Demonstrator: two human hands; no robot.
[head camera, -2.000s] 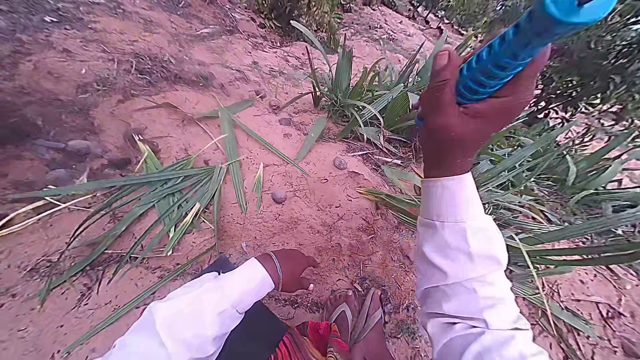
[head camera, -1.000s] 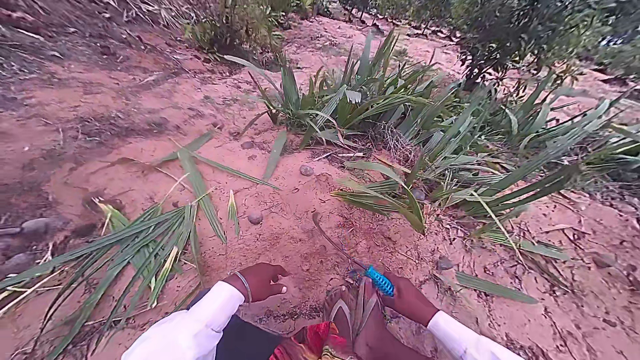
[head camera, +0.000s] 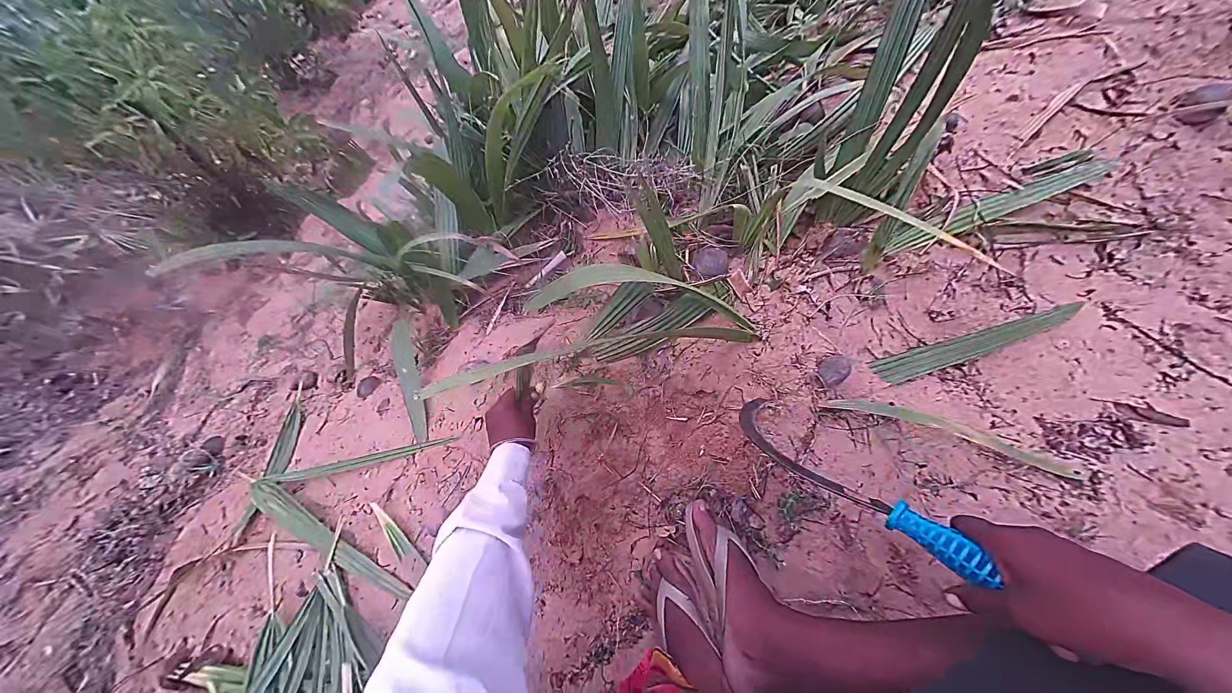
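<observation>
My right hand grips the blue ribbed handle of a sickle at the lower right. Its dark curved blade points up and left, over the reddish soil just above my feet. My left hand, in a white sleeve with a bracelet at the wrist, is closed around the end of some long green leaves left of centre. Those leaves spread to the right, below a dense clump of strap-like leaves. The fingers of the left hand are partly hidden.
Cut leaves lie at the lower left, and single leaf pieces lie at the right. Round stones dot the sloping soil. My sandalled feet stand at the lower centre. Bushes grow at the upper left.
My left hand has reached forward and taken hold of leaves. My right hand, raised two seconds ago, is now low with the sickle. The view has swung right and come closer to the clump.
</observation>
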